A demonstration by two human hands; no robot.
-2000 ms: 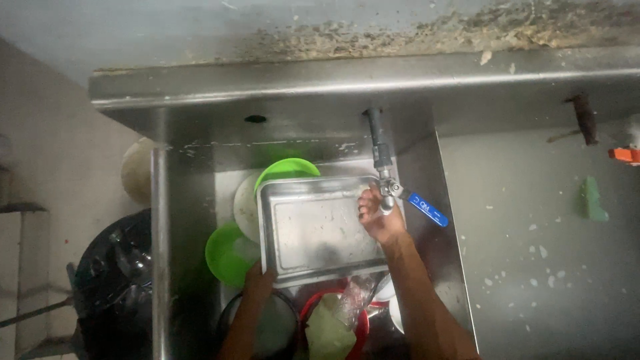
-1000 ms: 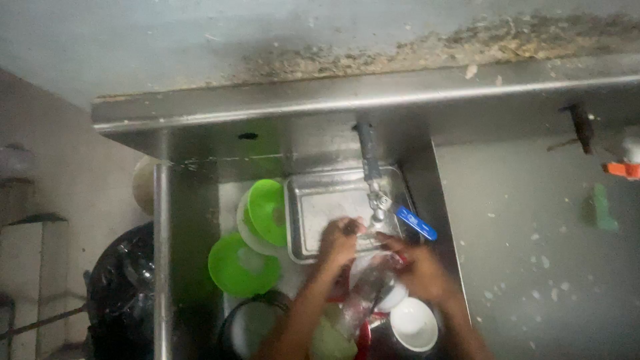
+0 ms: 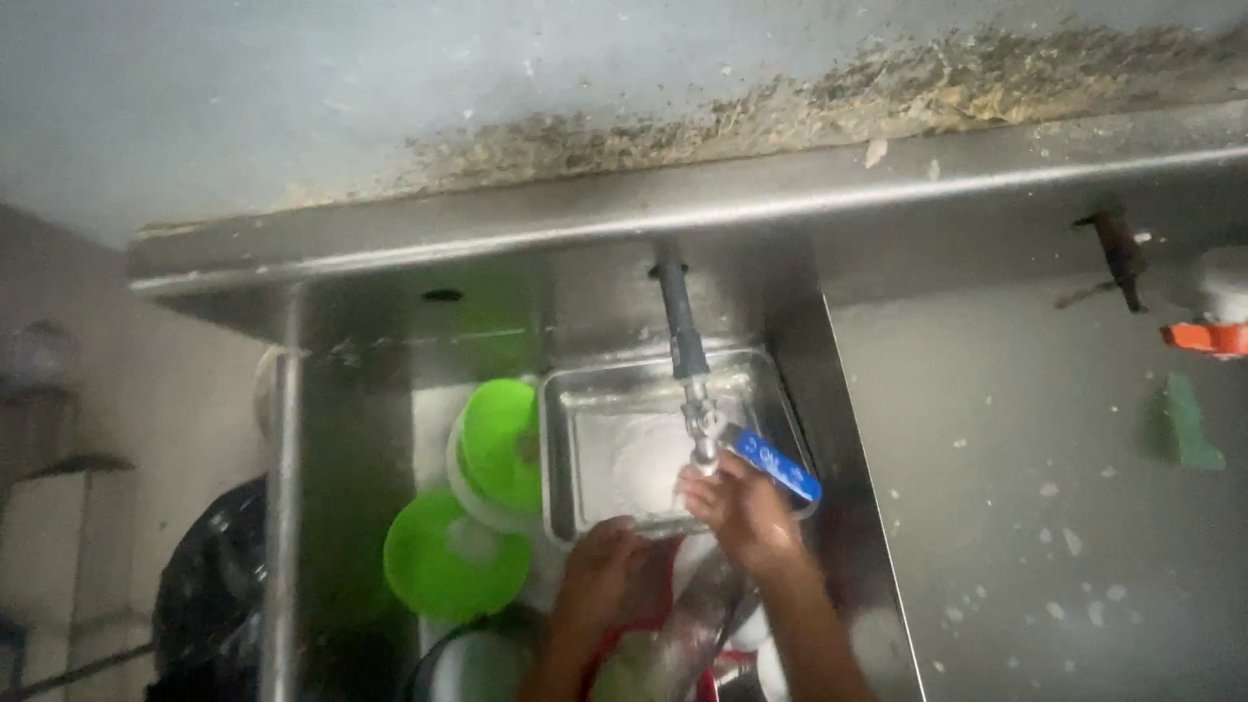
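A rectangular metal tray (image 3: pixel 614 458) lies in the steel sink below a grey pipe tap (image 3: pixel 687 341) with a blue lever handle (image 3: pixel 775 466). My right hand (image 3: pixel 736 507) is at the tap's spout, fingers curled beneath it; whether it grips anything is unclear. At the tray's near edge is my left hand (image 3: pixel 604 561), blurred, its hold on the rim not clear. Two green bowls (image 3: pixel 456 556) sit left of the tray, one of them against a white dish. Below my hands, red and white dishes and a clear, blurred item are partly hidden by my forearms.
The sink's left wall edge (image 3: pixel 283 526) stands beside a black plastic bag (image 3: pixel 210 585). Right of the sink divider is a second basin or surface with water marks, a green piece (image 3: pixel 1189 424), a rusty pipe fitting (image 3: pixel 1119 258) and an orange handle (image 3: pixel 1206 339).
Two seconds ago my hands were at the tray, which sat further left over the dishes. One second ago both hands were close together below the tap; now they are further apart.
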